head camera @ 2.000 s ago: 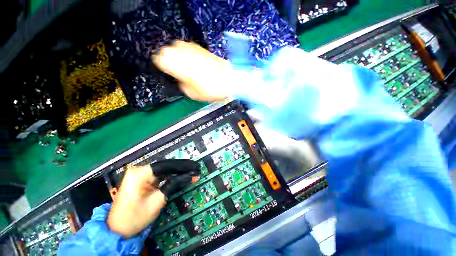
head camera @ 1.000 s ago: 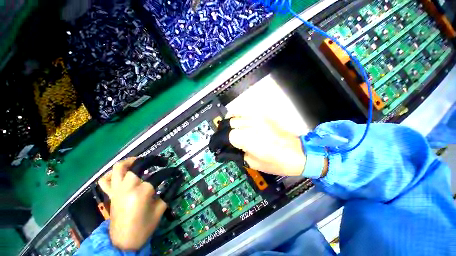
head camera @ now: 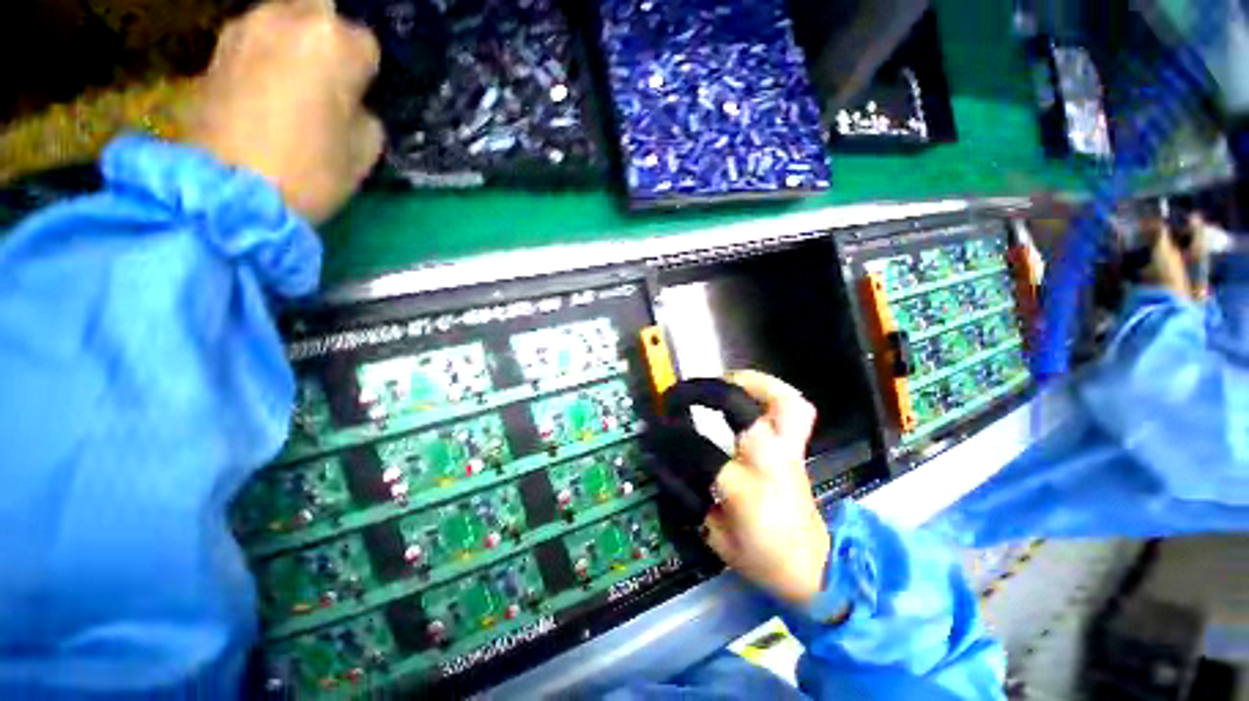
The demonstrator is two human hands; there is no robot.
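The black pallet (head camera: 537, 633) lies in front of me with rows of small green circuit boards (head camera: 443, 462) in it. My right hand (head camera: 767, 507), with black coverings on its fingers, is at the pallet's right edge, beside the orange bar (head camera: 658, 359). Its fingers are curled; whether they hold a part cannot be told. My left hand (head camera: 295, 103) is blurred, over the bins at the upper left, between the yellow components (head camera: 103, 126) and the bin of dark cylinders (head camera: 480, 89). Its fingertips and anything in them cannot be made out.
A bin of blue-violet cylinders (head camera: 712, 103) and a small bin of silver parts (head camera: 884, 121) stand on the green mat (head camera: 979, 167). A second pallet (head camera: 955, 336) lies on the line to the right. Another person's sleeve (head camera: 1178, 384) and hand show at the right.
The view has swung right. My left hand has left the pallet and moved up to the bins. My right hand has moved from over the boards to the pallet's right edge.
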